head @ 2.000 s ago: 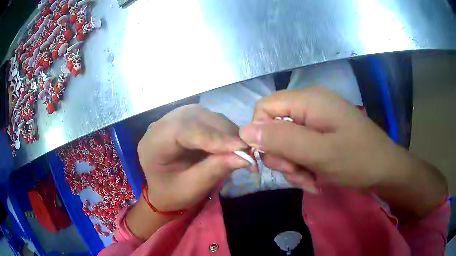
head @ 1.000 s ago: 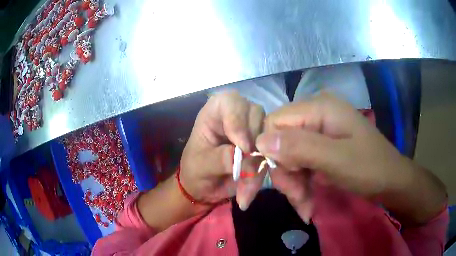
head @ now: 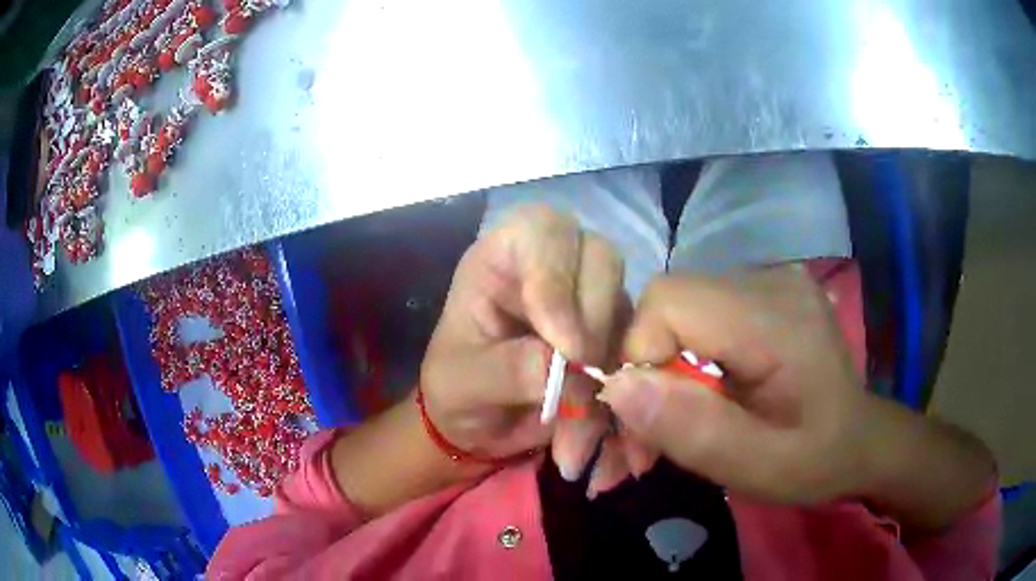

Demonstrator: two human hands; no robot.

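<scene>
My left hand [head: 517,340] pinches a round white base disc [head: 553,387], seen edge-on as a white strip, with a small red part beside it. My right hand [head: 738,386] holds a small red-and-white piece [head: 701,367] between thumb and fingers. A thin white tip from the right hand's piece meets the red part at the disc between the hands. Whether they are joined cannot be told. The fingers hide most of both pieces.
A pile of red-and-white figurines [head: 142,70] lies on the metal bench [head: 375,159] at the far left. Below the bench edge stands a blue crate [head: 309,340] with small red pieces [head: 233,363]. A brown cardboard surface [head: 986,329] is at the right.
The hands have shifted slightly right. The white disc stays upright in my left hand. A red-and-white part now shows in my right fingers, where white thin parts showed before.
</scene>
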